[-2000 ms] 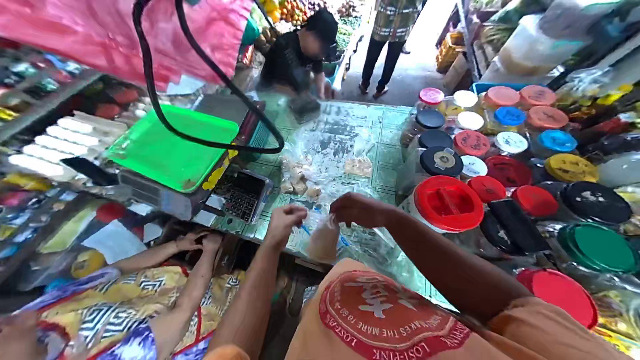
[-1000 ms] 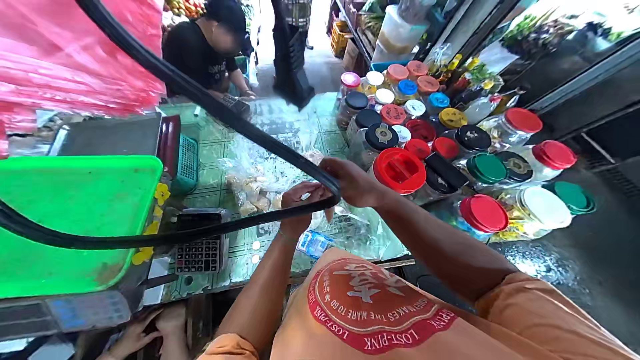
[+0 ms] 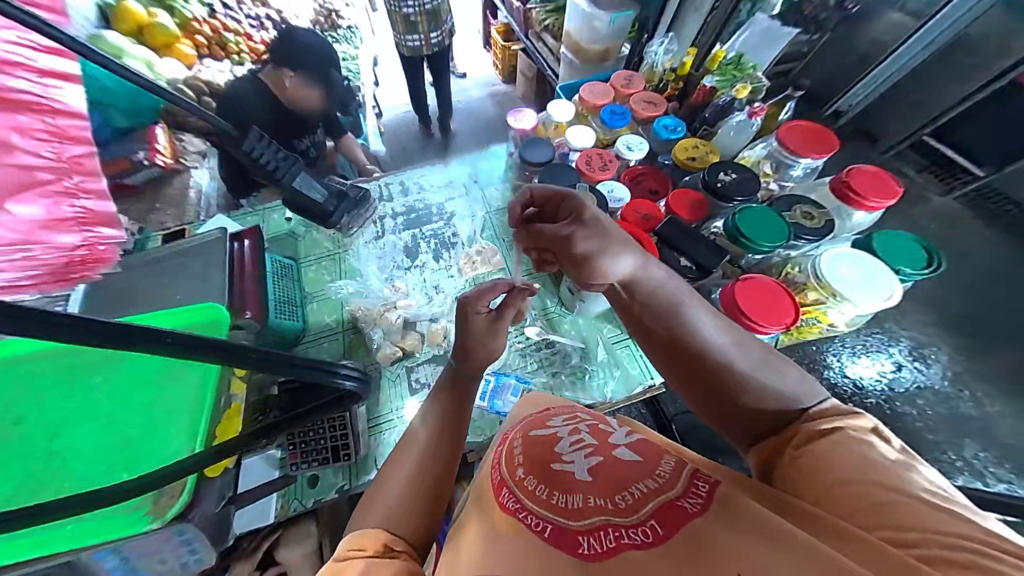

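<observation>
My left hand (image 3: 482, 328) pinches something small and thin between thumb and fingertips, above the patterned tabletop. Just above and to its right, my right hand (image 3: 572, 240) has its fingers drawn together on a thin, clear strip, seemingly plastic, that runs down to the left hand. Clear plastic bags with pale chunks (image 3: 400, 328) lie to the left of my hands. Another small bag of pale pieces (image 3: 482, 258) lies beyond them. A white plastic spoon (image 3: 552, 336) rests on clear plastic to the right of my left hand. Nearer my body is a blue-and-white packet (image 3: 502, 392).
Many lidded jars (image 3: 760, 304) crowd the right side. A green tray (image 3: 104, 432), a calculator (image 3: 320, 442) and a teal basket (image 3: 285, 300) stand left. Black straps (image 3: 184, 352) cross the left foreground. A person in black (image 3: 280, 112) sits beyond the table; another person (image 3: 420, 64) stands farther back.
My right hand has lifted away from my left, with a thin strip now visible between them. The view has shifted, and the black strap no longer crosses in front of my hands.
</observation>
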